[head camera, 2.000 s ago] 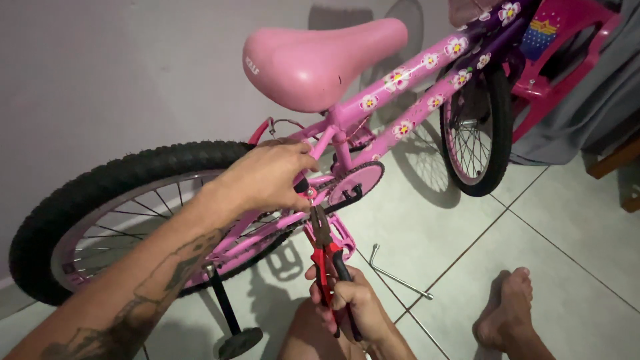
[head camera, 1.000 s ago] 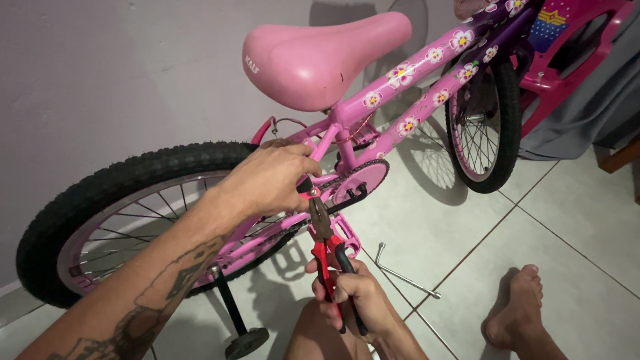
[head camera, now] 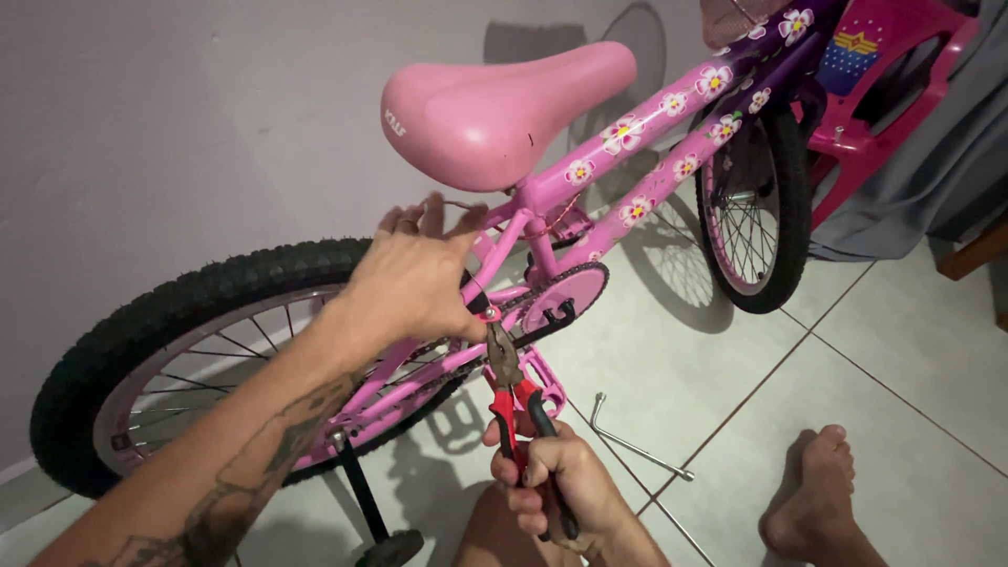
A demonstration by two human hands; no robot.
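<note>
My right hand (head camera: pixel 555 476) grips the red and black handles of combination pliers (head camera: pixel 508 370), whose jaws point up at a small red brake part with a bolt (head camera: pixel 489 313) beside the pink bicycle frame (head camera: pixel 520 236). My left hand (head camera: pixel 417 272) reaches over the rear tyre (head camera: pixel 197 276); its thumb is at the brake part and its fingers are spread near the seat stay. What those fingers touch is partly hidden. Above them is the pink saddle (head camera: pixel 504 110). The chainring (head camera: pixel 567 299) and a pink pedal (head camera: pixel 539 378) are right of the pliers.
An L-shaped metal wrench (head camera: pixel 638 449) lies on the tiled floor. A training wheel (head camera: pixel 394 550) hangs at the lower left. The front wheel (head camera: pixel 752 213), a pink plastic chair (head camera: pixel 890 102) and grey cloth (head camera: pixel 921 181) are at the right. My bare foot (head camera: pixel 815 504) rests on the tiles.
The fingers of my left hand have lifted and spread near the frame; before, they were bent closer together around it. The pliers stay at the brake part in my right hand.
</note>
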